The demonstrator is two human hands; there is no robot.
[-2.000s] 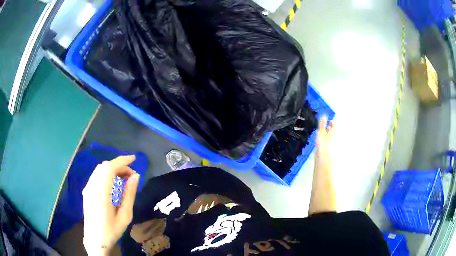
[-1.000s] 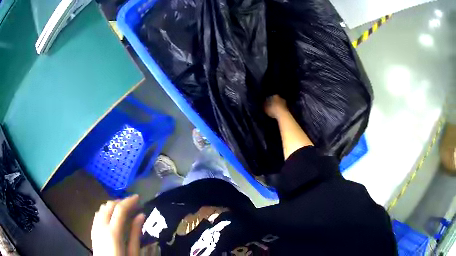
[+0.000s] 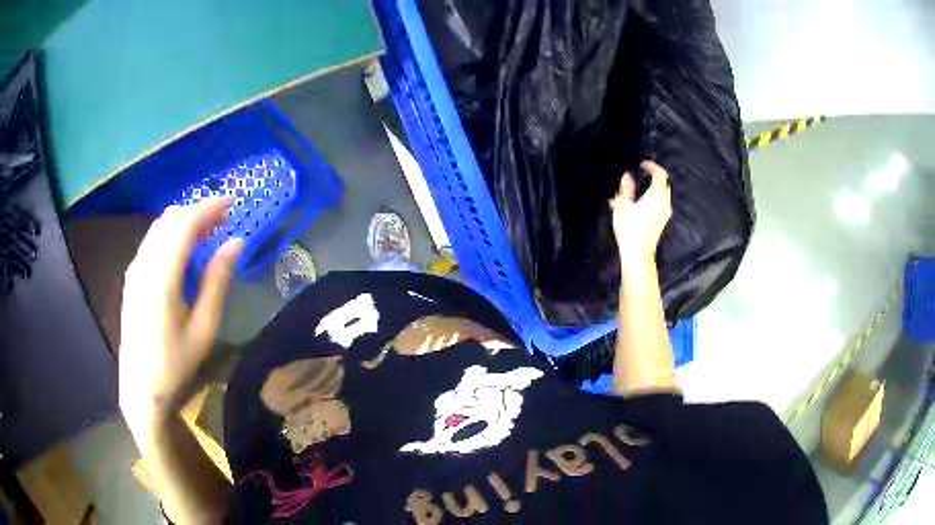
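Note:
A crumpled black plastic bag (image 3: 574, 123) stands open in a large blue crate (image 3: 456, 174) ahead and right of me. My right hand (image 3: 643, 210) is over the bag's opening, fingers curled and apart. A small dark thing may be between its thumb and fingers; I cannot tell it from the bag behind. My left hand (image 3: 185, 297) is raised at the left, fingers and thumb apart, with nothing in it. It is slightly blurred.
A blue perforated stool (image 3: 241, 200) is under the green bench (image 3: 205, 72). A black tray (image 3: 62, 328) with dark parts is at the left edge. Another blue crate (image 3: 685, 344) is partly hidden behind my right forearm. A cardboard box (image 3: 853, 418) is on the floor at right.
My right hand went from the smaller crate into the bag, then rose to its opening. The view has turned, and the bagged crate now stands more upright in it. My left hand remains raised.

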